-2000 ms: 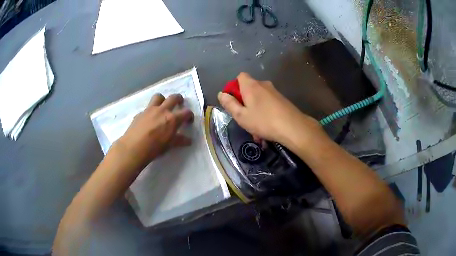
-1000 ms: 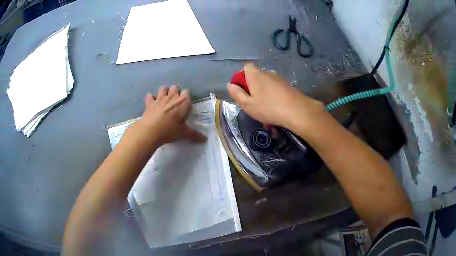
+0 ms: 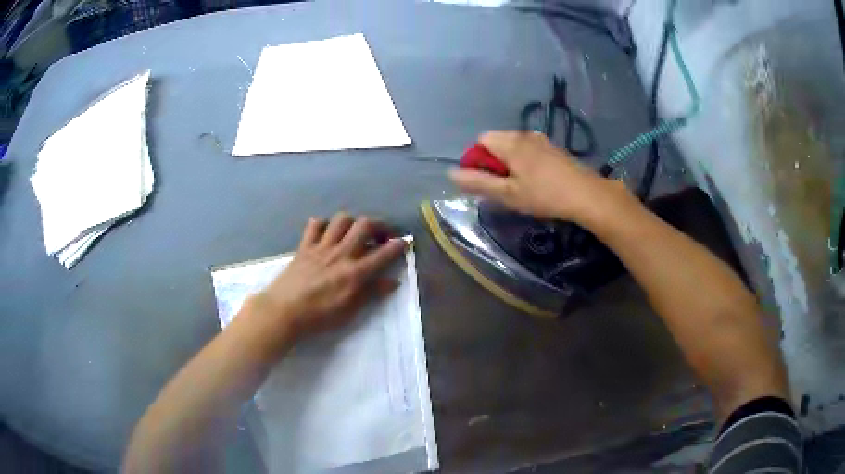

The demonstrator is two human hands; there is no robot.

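A white cloth piece (image 3: 371, 380) with a pale stiff sheet on it lies on the grey table at lower centre, its right and top edges folded in a narrow strip. My left hand (image 3: 341, 273) rests on its upper part, fingers near the top right corner; nothing is clearly gripped. My right hand (image 3: 533, 176) is closed on the red handle of the steam iron (image 3: 500, 255), which is right of the cloth and apart from it, its yellowish rim facing the cloth.
A stack of white pieces (image 3: 97, 171) with uneven edges lies at far left. A neat white piece (image 3: 321, 97) lies at the back centre. Dark scissors (image 3: 558, 125) lie beyond my right hand. A teal hose (image 3: 649, 137) runs to the iron. A dark pad (image 3: 699, 227) is at right.
The iron has moved away from the cloth's right edge and turned. My left hand has shifted to the top right corner with fingers more bent. The camera view has shifted.
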